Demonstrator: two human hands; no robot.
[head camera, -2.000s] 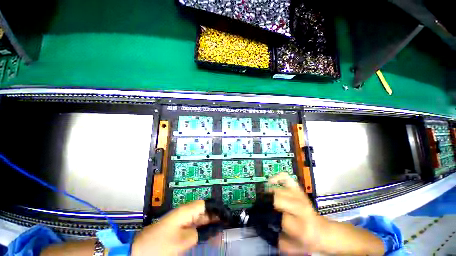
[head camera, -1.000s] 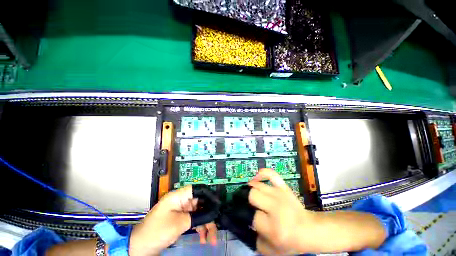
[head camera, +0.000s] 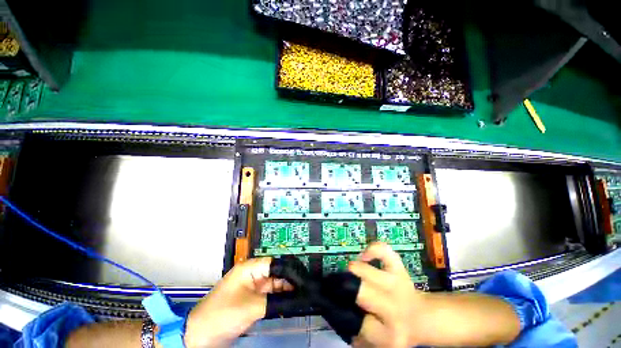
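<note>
A black carrier (head camera: 349, 151) holds green circuit boards (head camera: 342, 233) in three columns, with orange-brown bars at its sides. My left hand (head camera: 238, 296) and my right hand (head camera: 385, 299) are over the carrier's near edge and cover part of the bottom row. Both wear black coverings on some fingers; other fingertips are bare. The fingers are bent and the two black-covered parts meet or overlap. Whether either hand holds a small component cannot be made out, as the fingers are dark and blurred.
Conveyor rails (head camera: 129, 132) run left to right. On the green bench (head camera: 163, 81) are bins of silver components (head camera: 340, 19), yellow components (head camera: 327, 70) and dark components (head camera: 429, 85), plus a yellow stick (head camera: 534, 116). Part of another carrier (head camera: 607, 204) shows right; a blue cord (head camera: 75, 246) crosses the left.
The carrier, bins and rails' contents appear farther right in view, and an orange bar now shows at the left edge. My hands stay close together; my left fingertips below the black coverings are now hidden.
</note>
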